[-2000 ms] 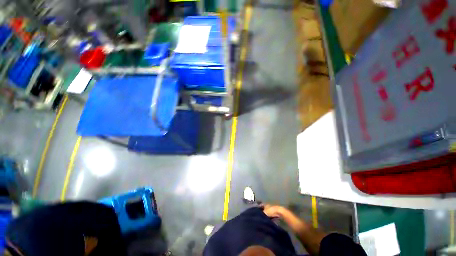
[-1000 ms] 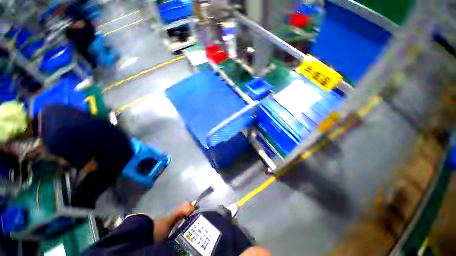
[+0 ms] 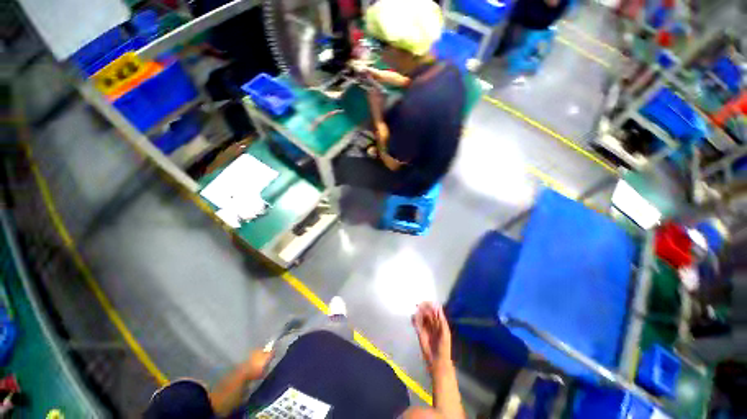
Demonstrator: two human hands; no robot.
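Note:
My left hand [image 3: 259, 362] is low in the view, blurred, beside my dark-clothed body. A small, thin grey-dark object [image 3: 287, 329] shows at its fingertips; it is too blurred to name. My right hand [image 3: 431, 324] is held out in front at the lower middle, with loosely bent fingers and nothing visible in it. A white printed badge [image 3: 296, 404] hangs at my front. The tip of one white shoe [image 3: 337, 306] shows on the floor ahead.
A person in a yellow cap [image 3: 434, 106] sits on a blue stool [image 3: 409, 214] at a green bench [image 3: 315, 119]. A trolley with a large blue panel [image 3: 569, 282] stands at right. Yellow lines [image 3: 307, 293] mark the grey floor. Papers [image 3: 239, 186] lie on a bench at left.
The view has swung left; the blue trolley moved from centre to right and the seated person towards the upper middle. My right hand has come into clear view, raised in front.

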